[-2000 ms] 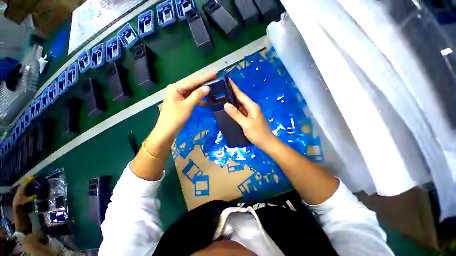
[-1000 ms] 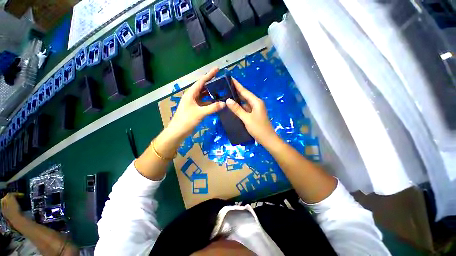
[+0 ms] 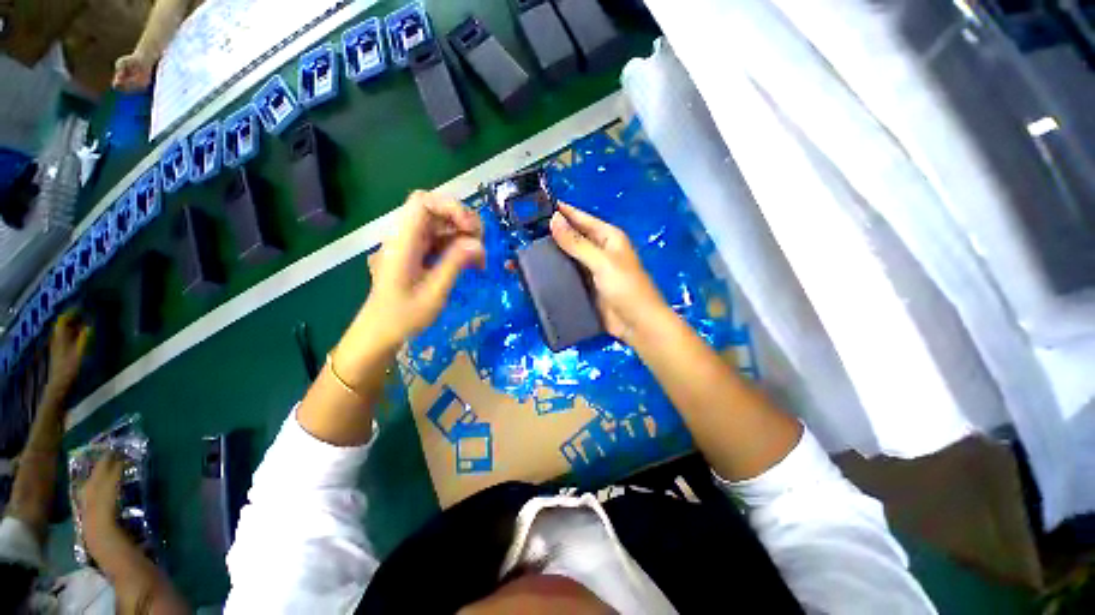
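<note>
My right hand (image 3: 610, 267) holds a dark elongated housing (image 3: 558, 294) by its right side, above the heap of blue film. The housing's window end points away from me, and its squarish opening shows a glossy dark frame. My left hand (image 3: 426, 258) is off the housing, to its left, with curled fingers and the thumb near them. It is blurred, and whether a small piece is pinched in it cannot be told. Blue film pieces (image 3: 648, 228) and hollow blue frames (image 3: 474, 447) lie on the brown cardboard sheet (image 3: 516, 447).
Blue-edged frames (image 3: 318, 75) and dark housings (image 3: 315, 174) stand in rows on the green line beyond a pale edge. White foam sheets (image 3: 829, 240) hang at the right. Another person's hands (image 3: 102, 493) are at the lower left, by a shiny bag. A dark housing (image 3: 216, 493) lies nearby.
My left hand has let go of the housing and moved left. My right hand still holds it, and its window end is now uncovered. Another person's hand now shows at the upper left.
</note>
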